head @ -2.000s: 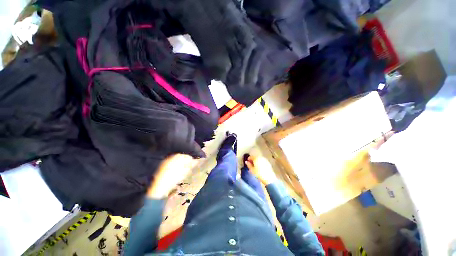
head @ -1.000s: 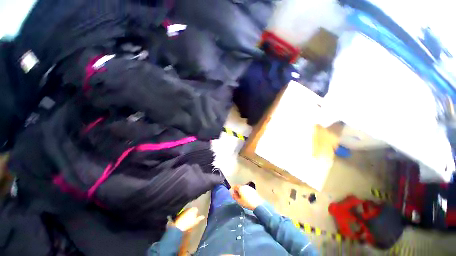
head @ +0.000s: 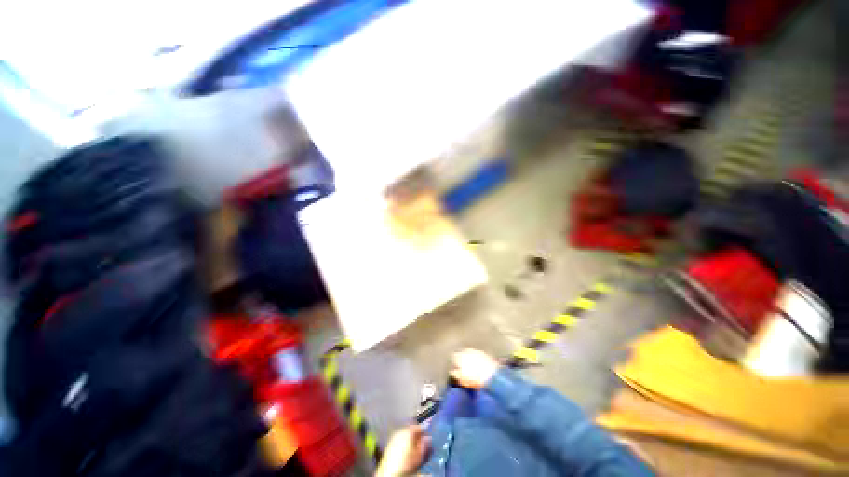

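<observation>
The view is blurred. My left hand is low in the picture, partly cut off by the bottom edge, with nothing visible in it. My right hand is in front of my body, with nothing visible in it; its fingers are too blurred to read. Neither hand touches the cloth. A large heap of dark cloth lies along the left side, with faint reddish strips on it. A box with a bright white top stands ahead of my hands.
A white table with a blue edge is beyond the box. Red crates stand at left. A dark stool seat is over something red. Yellow-tan sheets lie at lower right. Yellow-black tape marks the floor.
My view has swung to the right. The dark heap now fills only the left side, and the yellow-tan sheets have come into view. My hands remain low in front of my body.
</observation>
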